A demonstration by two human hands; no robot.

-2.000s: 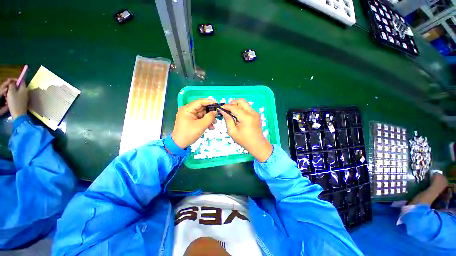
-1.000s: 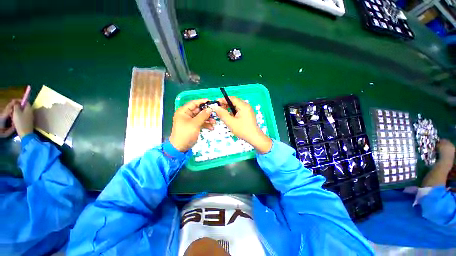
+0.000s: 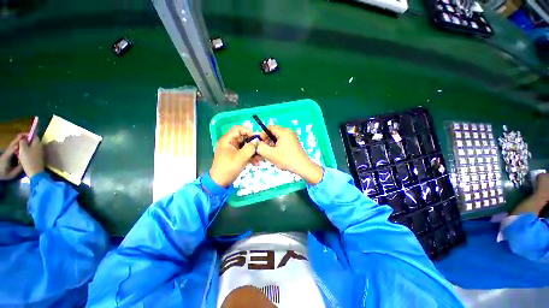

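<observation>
My left hand [image 3: 232,155] and my right hand [image 3: 285,150] are bare and meet over the green tray [image 3: 223,200]. My left hand holds a small black device housing [image 3: 250,139], mostly hidden by the fingers. My right hand holds slim black tweezers [image 3: 264,128], which point up and to the left away from the housing, and its fingertips touch the housing. Loose white pieces [image 3: 271,178] lie in the green tray under my hands.
An orange-striped strip sheet [image 3: 176,138] lies left of the tray. A black blister tray [image 3: 400,180] and a pocket tray [image 3: 478,165] lie right. A metal upright [image 3: 192,54] and several spare assemblies [image 3: 269,65] are beyond. Blue-sleeved people [image 3: 54,228] sit either side.
The tweezers have swung from pointing at the housing to pointing up and left. The housing has turned and is more covered by the fingers. The bench view has shifted slightly.
</observation>
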